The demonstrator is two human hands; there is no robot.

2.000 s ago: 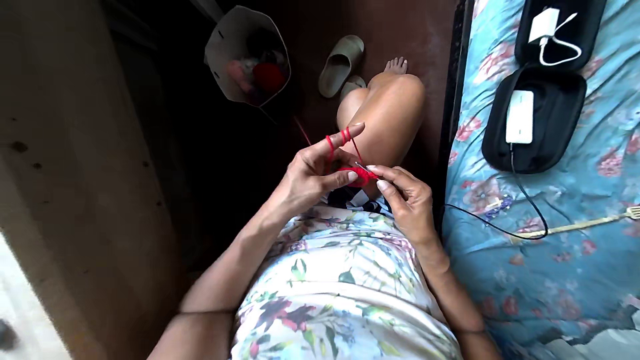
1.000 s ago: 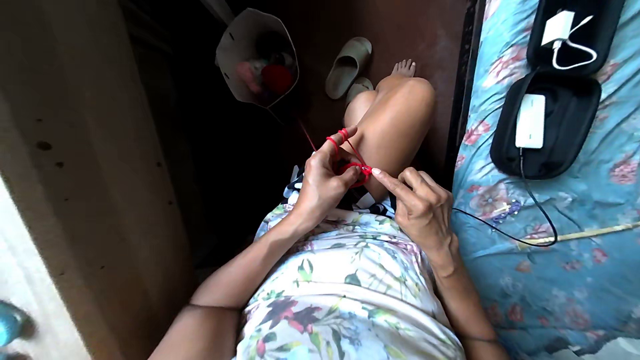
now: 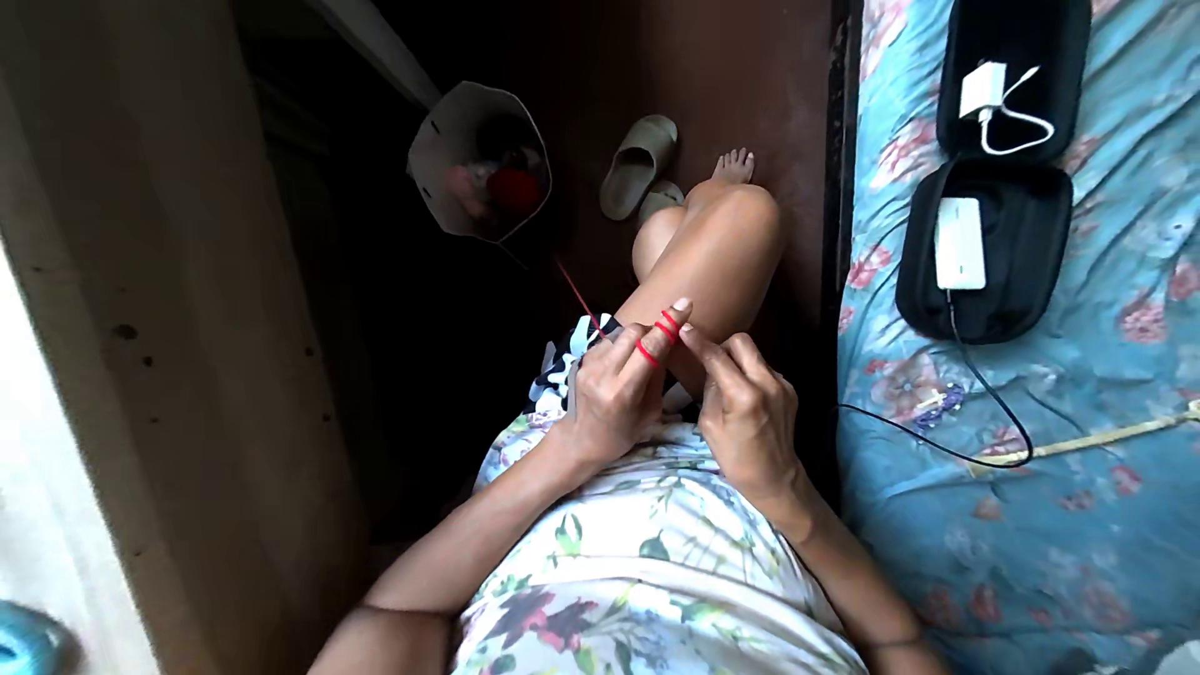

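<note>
Red yarn (image 3: 647, 352) loops several times around the raised index finger of my left hand (image 3: 614, 394), whose other fingers are curled. My right hand (image 3: 747, 403) is just to the right, fingers bent, with its index fingertip near the yarn loops by the left fingertip. What lies between the two hands is mostly hidden by the fingers; no hook can be made out. A strand of the yarn runs from my left hand up and left toward a pale open bag (image 3: 441, 178), in which a red ball of yarn (image 3: 515, 190) lies.
A pair of slip-on sandals (image 3: 639, 167) is on the dark floor. On the floral sheet (image 3: 1106, 544) at right lie an open black case (image 3: 1031, 314) with a white device (image 3: 961, 242) and charger (image 3: 982, 90), a black cable (image 3: 1017, 422) and a thin pale stick (image 3: 1106, 436).
My left hand has turned, its index finger now pointing up and right. The red piece seen between the hands earlier is now hidden. My right hand's fingertips are close to the left index fingertip.
</note>
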